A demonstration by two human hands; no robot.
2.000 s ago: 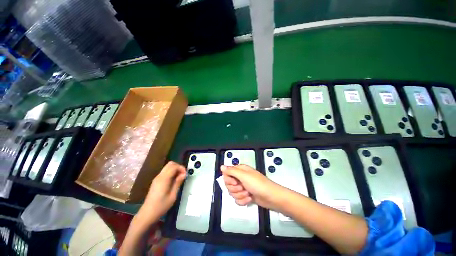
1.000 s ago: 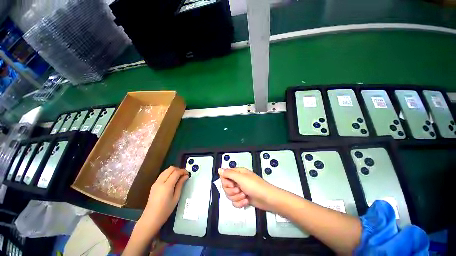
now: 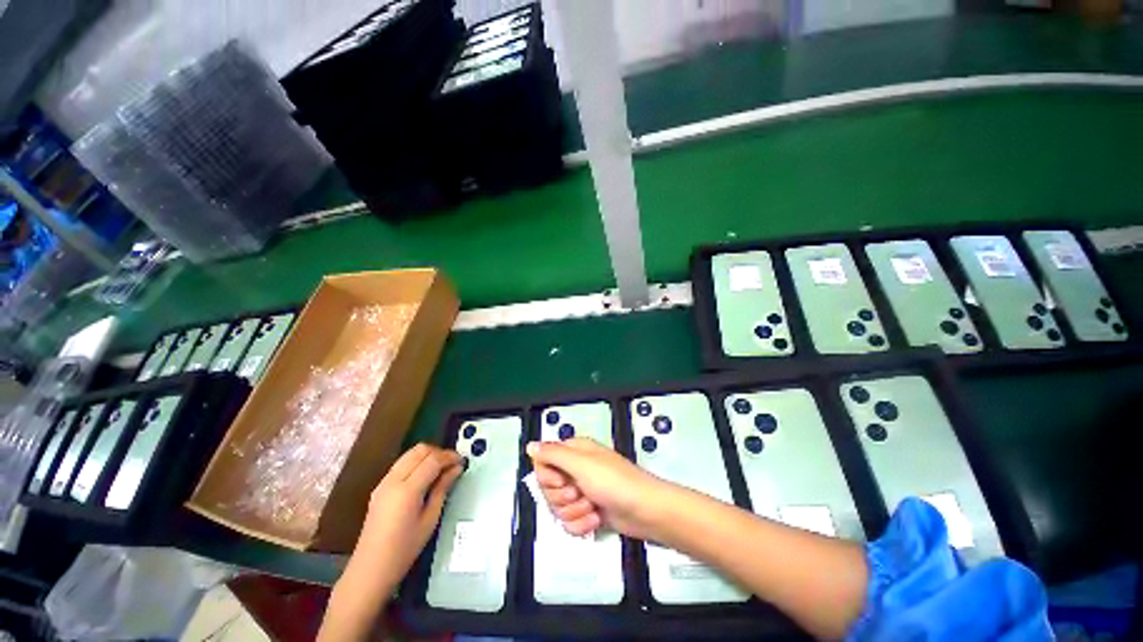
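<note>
A black phone tray [image 3: 520, 502] with long slots lies in front of me, holding several mint-green phones back side up. My left hand [image 3: 407, 495] is at the leftmost phone [image 3: 483, 520], fingertips pinched beside its camera lenses. My right hand [image 3: 583, 483] has thumb and index finger pinched over the upper left edge of the second phone [image 3: 583, 564], other fingers curled. A small white tab shows beside the right fingers. Whether either pinch holds a film piece is too small to tell. White labels sit on the lower phone backs.
An open cardboard box [image 3: 433, 332] with shiny clear scraps stands left of the tray. A second phone tray [image 3: 708, 307] lies at right, with more phone trays at far left. Stacked black trays [image 3: 376, 138], a grey post [image 3: 608, 163] and a pale rail stand beyond. Grey ribbed stack [image 3: 207, 151] at upper left.
The view has shifted, so the tray and box appear lower and the black stack shows more of its top. Both hands keep nearly the same places over the two left phones.
</note>
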